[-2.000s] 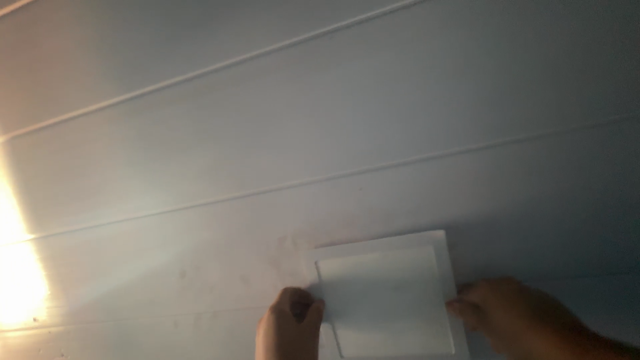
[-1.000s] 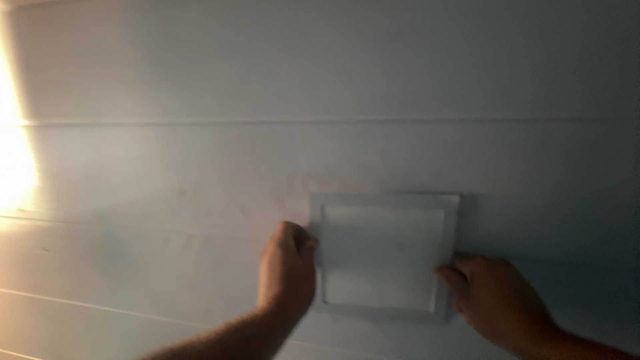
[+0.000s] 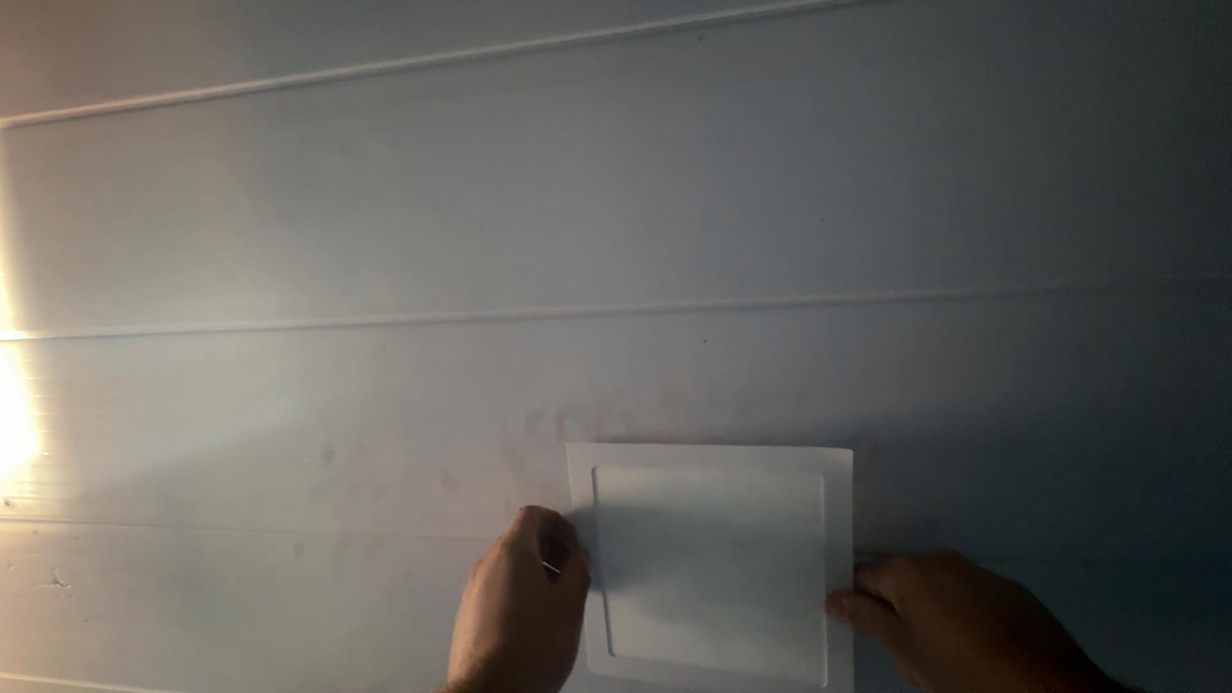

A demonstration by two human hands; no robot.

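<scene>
A square white panel with a raised frame and a paler flat middle [image 3: 712, 568] lies against or close to a surface of painted boards, low in the view. My left hand [image 3: 525, 597] is at its left edge, thumb and fingers pinched on the rim. On the opposite side, my right hand [image 3: 938, 616] grips the right edge, its thumb on the front of the frame. The fingers behind the rim are hidden. Whether the panel touches the boards cannot be told.
Long pale boards [image 3: 577, 192] with raised seams fill the background. Dark smudges [image 3: 539, 423] mark the board around the panel's upper left corner. A bright light [image 3: 14, 414] glows at the far left edge.
Both hands stay at the panel's sides. The view has tilted and shifted, so the panel sits lower in it than one second ago.
</scene>
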